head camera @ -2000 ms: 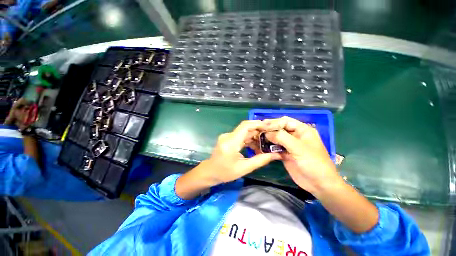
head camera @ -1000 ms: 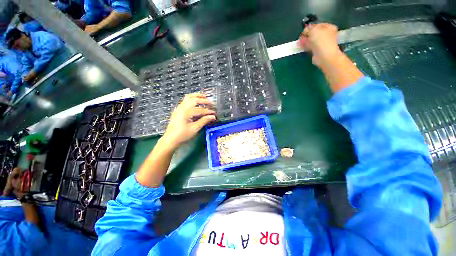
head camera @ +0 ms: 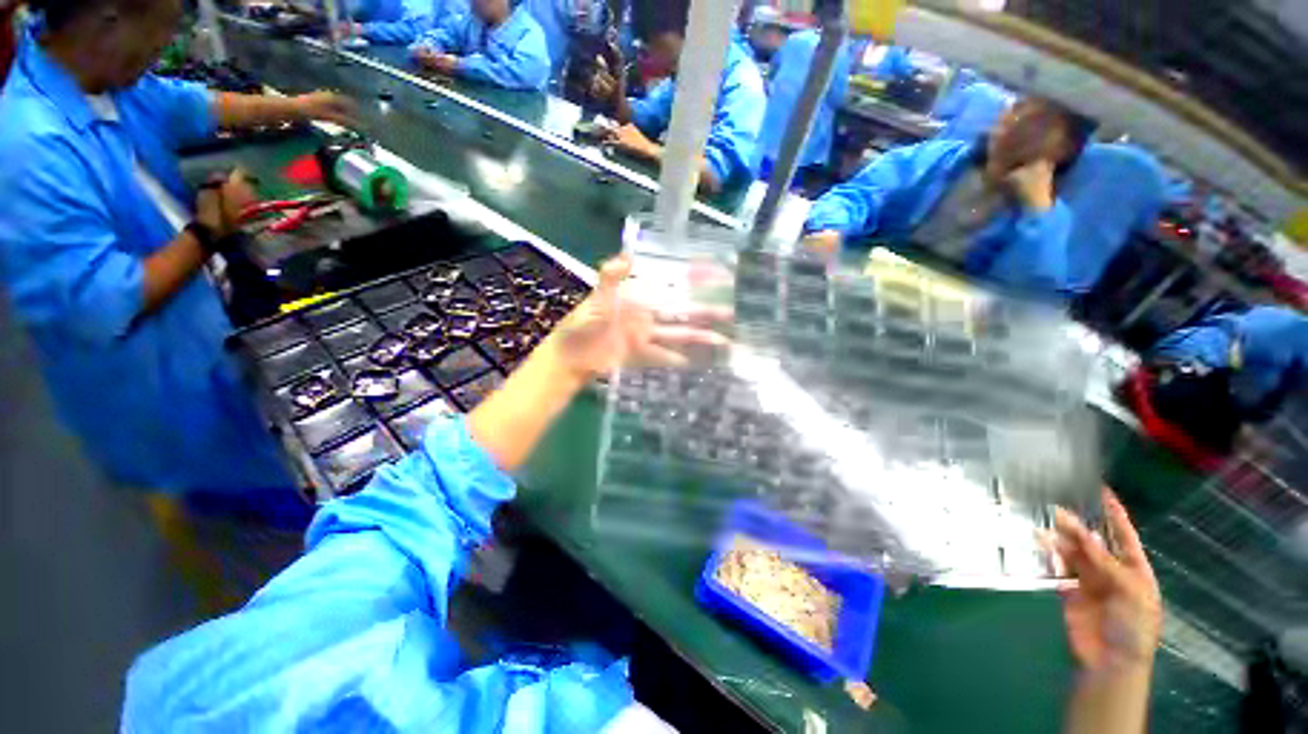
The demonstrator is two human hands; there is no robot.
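A large clear blister tray [head camera: 861,416] is held up and tilted between my two hands, above the bench. It looks see-through and is blurred by motion. My left hand [head camera: 631,337] grips its left edge near the upper corner, fingers spread over the plastic. My right hand [head camera: 1107,574] holds its lower right corner. Dark pieces in rows show through its lower left part; I cannot tell whether they lie in this tray or in one beneath. The blue bin [head camera: 869,609] with beige-copper bits stands below the tray, partly behind its lower edge.
The black compartment tray [head camera: 337,456] with loose housings lies at the left. Beside it are red pliers [head camera: 294,215] and a green spool [head camera: 380,187]. A person in blue stands at the left. Several people in blue sit across the line. A metal post [head camera: 692,122] rises behind the clear tray.
The view has swung left and up. My right hand has come back from the far side of the bench. Both hands now hold a clear tray raised above the bench.
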